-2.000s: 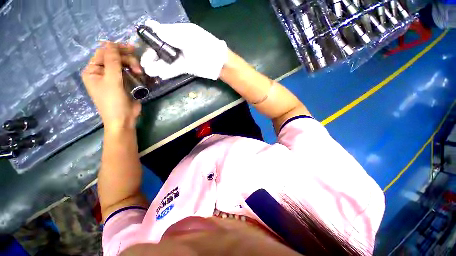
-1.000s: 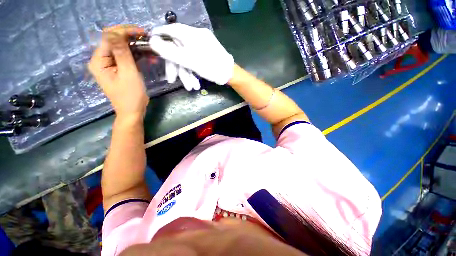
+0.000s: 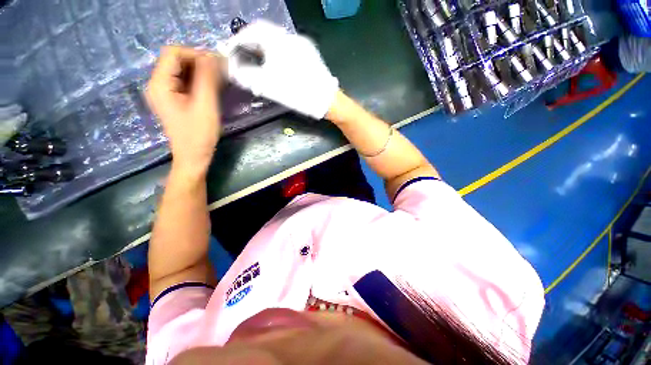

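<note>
My left hand (image 3: 184,100) is bare, blurred, and raised over the wrapped grey tray (image 3: 93,78), its fingers curled. Whether it holds anything cannot be told. My right hand (image 3: 289,71), in a white glove, is beside it, with its fingers closed around a dark metal part (image 3: 250,54), mostly hidden and blurred. The hands are very close at the fingertips. Another dark part (image 3: 238,25) shows just behind the glove. Several dark metal parts (image 3: 43,173) lie at the tray's left end.
A filled clear tray (image 3: 467,50) of silver and dark parts is at the upper right. A light blue bottle (image 3: 341,7) stands between the trays. A small pale scrap (image 3: 288,132) lies near the bench edge. Another person's white glove (image 3: 11,121) is at the far left. A red stool (image 3: 589,82) shows beyond.
The hands have shifted slightly right. The silver part seen between them a second ago no longer shows there. Another white glove has come in at the left, by the dark parts.
</note>
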